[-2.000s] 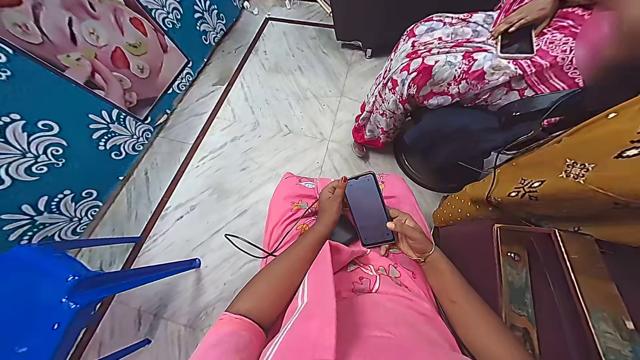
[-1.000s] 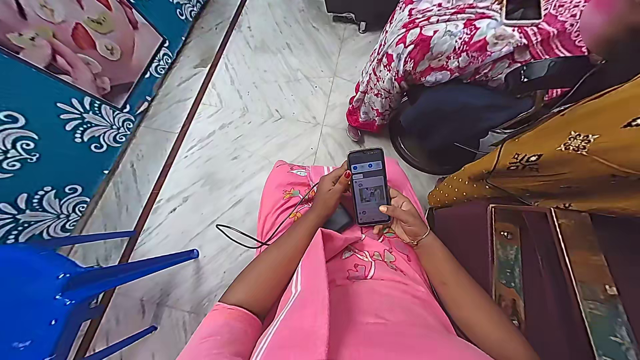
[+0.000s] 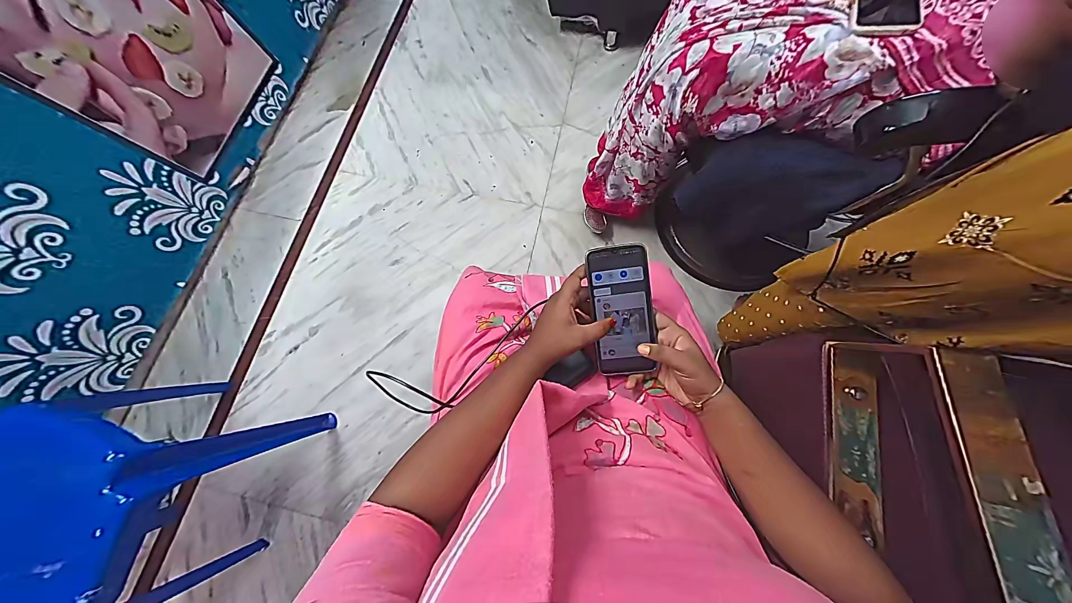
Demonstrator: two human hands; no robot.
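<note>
A smartphone [image 3: 621,314] with a lit screen stands tilted up above my lap, held between both hands. My left hand [image 3: 568,322] grips its left edge, with the thumb over the screen. At the lower right edge is my right hand [image 3: 677,360], its thumb on the phone's corner and a thin bangle at the wrist. A dark object [image 3: 571,368] lies on my lap behind the phone, partly hidden. From near it a thin black cable [image 3: 402,400] loops out to the left over the pink embroidered cloth [image 3: 615,427].
A blue plastic chair [image 3: 63,494] is at my left. Ahead right, a person in a floral garment [image 3: 754,75] sits by a black chair [image 3: 712,243], another phone [image 3: 888,12] on the lap. Mustard cloth [image 3: 921,260] and a maroon seat [image 3: 779,402] are at my right.
The phone's screen was dark two seconds ago and is now lit. My left thumb has moved onto the front of the screen.
</note>
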